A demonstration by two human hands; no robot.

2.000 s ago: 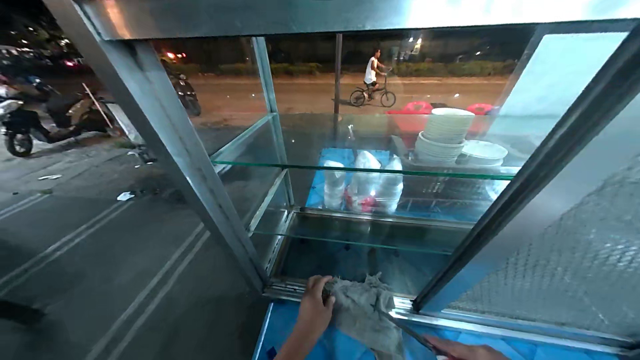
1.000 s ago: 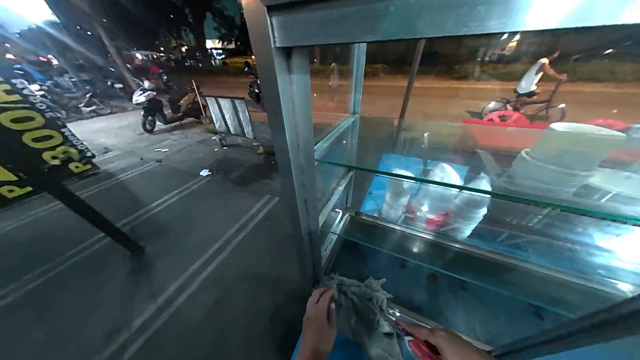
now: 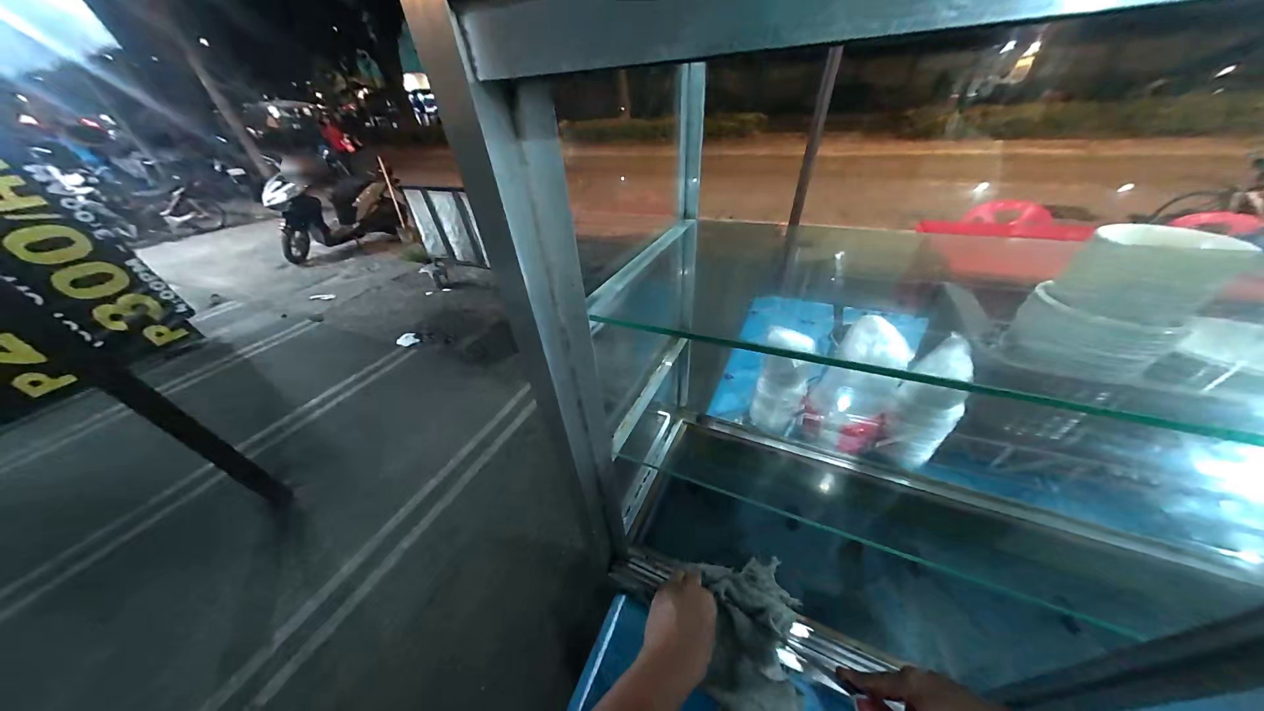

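Note:
My left hand is closed on the edge of a frayed grey cloth, at the front left corner of a metal-framed glass display case. The cloth lies over the case's metal sill track and hangs down on the near side. My right hand, at the bottom edge, grips a tool with a red handle; its shiny metal part reaches to the cloth. The tool's exact kind cannot be told.
Glass shelves cross the case above my hands. Beyond the glass are wrapped white stacks, pale bowls and red plastic stools. A signboard and a parked motor scooter stand left.
The view has swung left, and the signboard has come into it. The cyclist beyond the glass has moved right and is now mostly out of view. Both hands remain at the cloth.

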